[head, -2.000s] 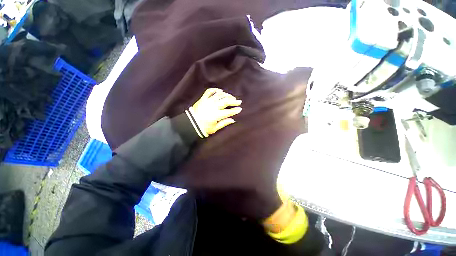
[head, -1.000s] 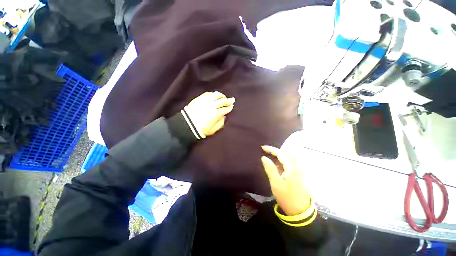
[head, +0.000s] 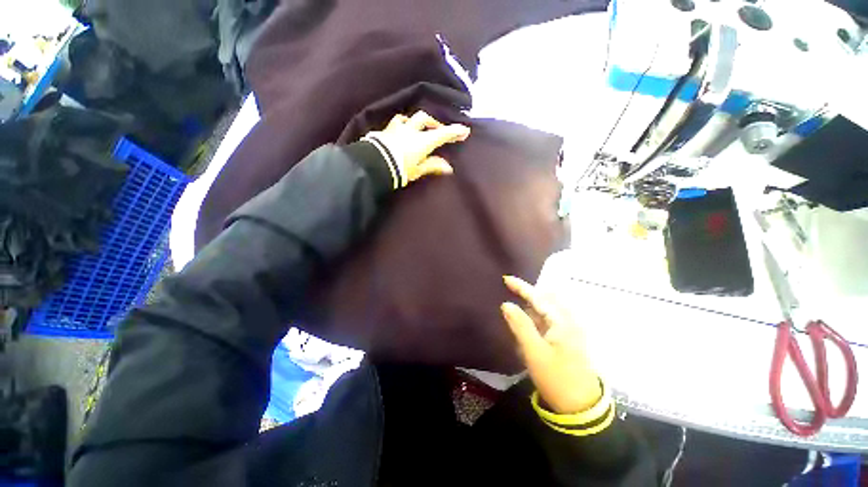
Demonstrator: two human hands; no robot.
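A dark maroon garment panel (head: pixel 428 257) spreads over the white table, its right edge beside the presser foot and needle area (head: pixel 623 181) of the sewing machine (head: pixel 723 48). My left hand (head: pixel 414 150) rests on the panel near a raised fold, fingers spread and no clear grip on the cloth. My right hand (head: pixel 552 347), with a yellow band at the wrist, is at the panel's lower right edge, thumb and finger apart and nothing held. Glare washes out part of this hand and the table. A short white edge strip (head: pixel 455 59) shows behind my left hand.
A black smartphone (head: pixel 709 243) lies right of the needle area. Red-handled scissors (head: pixel 811 376) lie right of it, near the table's front edge. A black fabric piece (head: pixel 833 162) hangs at the machine's right. A blue crate (head: pixel 119 247) and dark fabric piles (head: pixel 48 200) are at the left.
My left hand has moved up and slightly right over the panel. My right hand has come up from the panel's lower edge and opened. The view has shifted slightly, moving the machine left in the picture.
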